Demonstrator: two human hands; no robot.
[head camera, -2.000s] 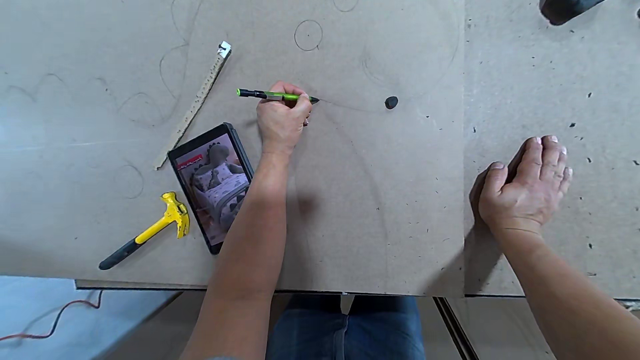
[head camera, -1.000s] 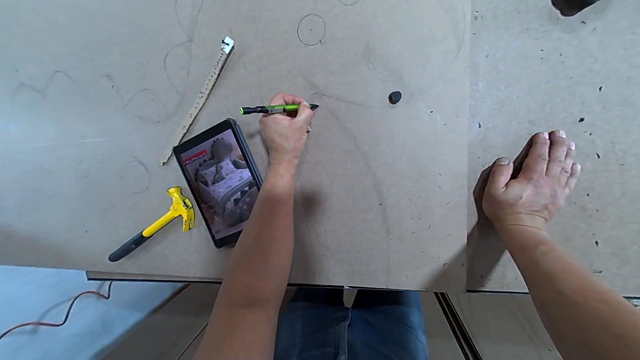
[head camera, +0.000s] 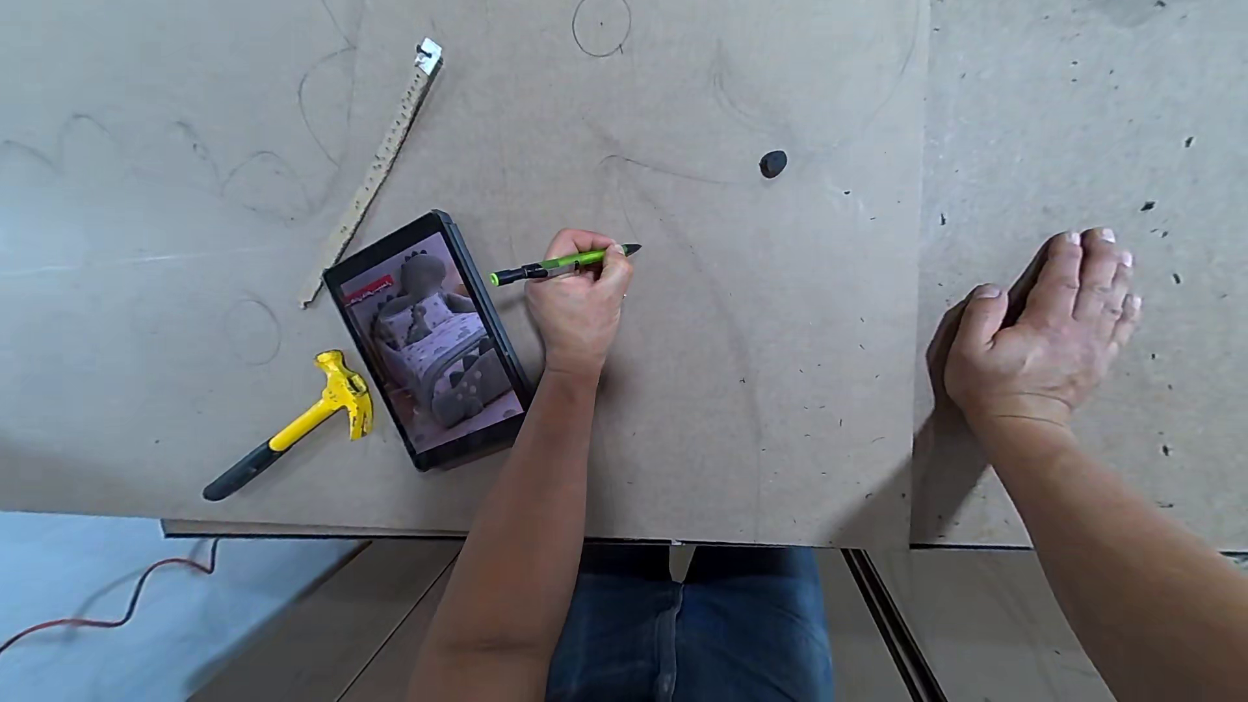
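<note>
My left hand (head camera: 583, 302) grips a green and black mechanical pencil (head camera: 565, 264), its tip pointing right over a large brown board (head camera: 673, 458) with faint curved pencil lines. Flat on the board's right part lies my right hand (head camera: 1043, 336), fingers close together, holding nothing. A tablet (head camera: 444, 341) just left of my left hand shows a picture of a grey padded child's bed. Left of it rests a yellow claw hammer (head camera: 312, 414) with a black grip. A folding rule (head camera: 375, 175) lies above the tablet. One small black lump (head camera: 773, 164) sits upper right of the pencil.
A seam (head camera: 917, 292) runs between the main board and the right-hand board, which bears small dark flecks. Near my legs is the board's front edge (head camera: 741, 543). A red cable (head camera: 136, 590) lies on the pale surface at lower left.
My left hand with the pencil has moved down the board, toward me, away from the upper end of the curved line. My right hand has stayed flat on the board.
</note>
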